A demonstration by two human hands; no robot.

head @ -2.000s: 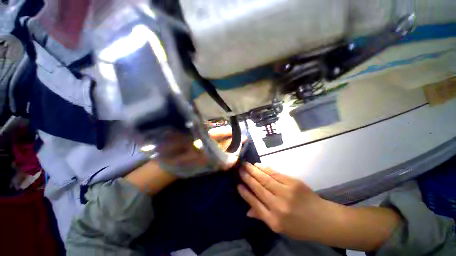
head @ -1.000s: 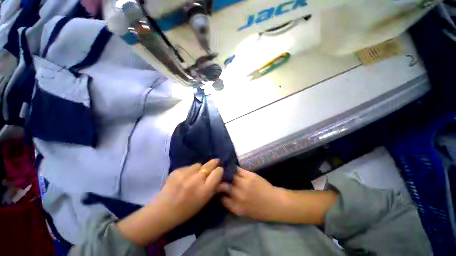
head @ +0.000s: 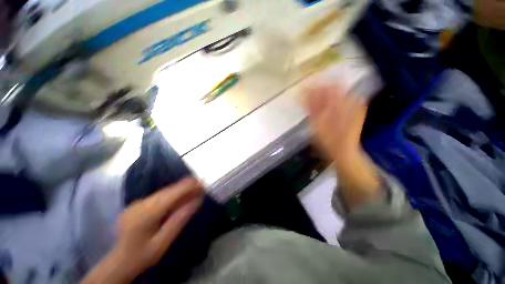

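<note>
Navy fabric (head: pixel 147 172) runs from the needle area down over the table's front edge to my lap. Pale cloth with dark bands (head: pixel 83 194) lies to its left. My left hand (head: pixel 160 222) rests on the navy fabric, fingers extended and blurred; whether it grips the cloth cannot be told. My right hand (head: pixel 338 119) is blurred, off the fabric, over the right part of the table near its front edge. Nothing shows in it. The presser foot area (head: pixel 135 111) is blurred and bright at the fabric's top end.
The white sewing machine head (head: pixel 127 39) crosses the upper left. Yellow-and-green snips (head: pixel 221 87) lie on the machine bed (head: pixel 238 133). A grey marked strip (head: pixel 266 161) follows the table's front edge. Blue plastic (head: pixel 393 147) and grey-and-navy garments (head: pixel 459 183) are at the right.
The view has swung right. My right hand has let go of the navy fabric and moved right over the table. My left hand stays at the fabric, its fingers now straighter.
</note>
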